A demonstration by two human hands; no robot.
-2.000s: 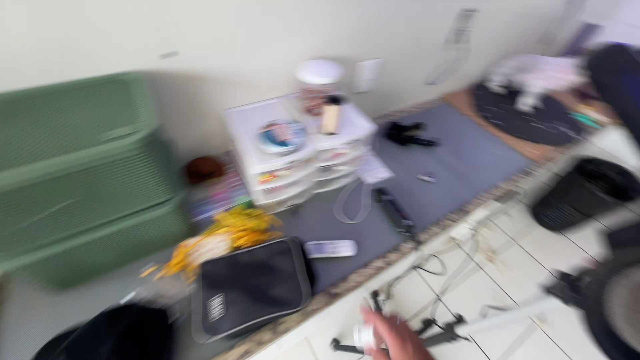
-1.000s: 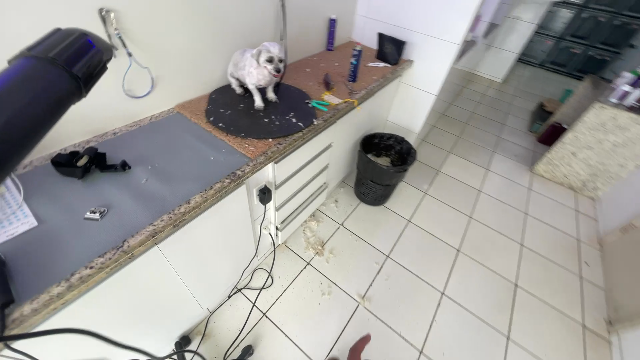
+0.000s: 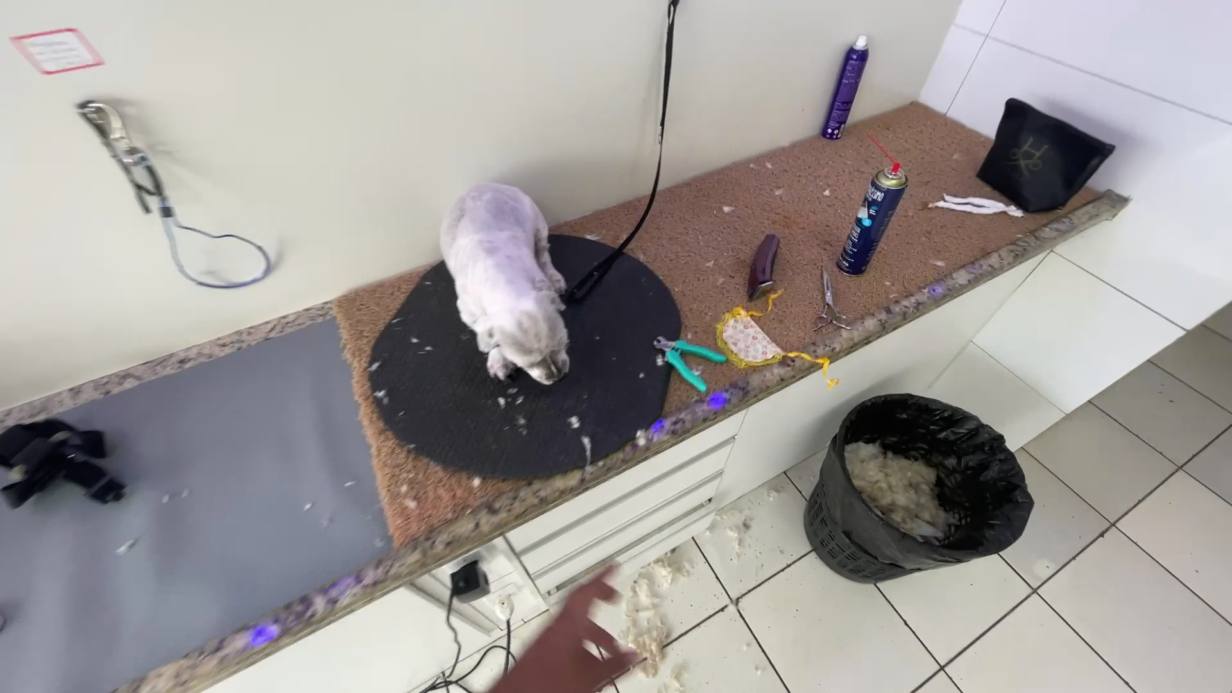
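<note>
My left hand [image 3: 570,640] is blurred at the bottom middle, in front of the counter, its fingers apart and nothing plainly in them. My right hand is out of view. A white dog [image 3: 505,279] with short-clipped fur stands or crouches on a round black mat [image 3: 616,361], head lowered. A black strap [image 3: 660,144] hangs down to the mat beside it. At the mat's right edge lie teal-handled nail clippers [image 3: 687,361]. Farther right are a patterned bandana with yellow ribbon [image 3: 749,339], a dark red hair clipper [image 3: 763,267], scissors [image 3: 829,300] and a blue spray can [image 3: 872,220].
A purple can [image 3: 845,89] and a black pouch [image 3: 1044,156] stand toward the counter's far end. Black straps [image 3: 58,462] lie on the grey surface. A leash loop [image 3: 173,202] hangs on the wall. Below are a lined bin [image 3: 847,539] of fur, floor fur [image 3: 647,616] and cables [image 3: 452,640].
The dog has lowered its head; a second ago it sat with its head up. The view has swung a long way right from the drawers and green baskets, then moved nearer to the dog.
</note>
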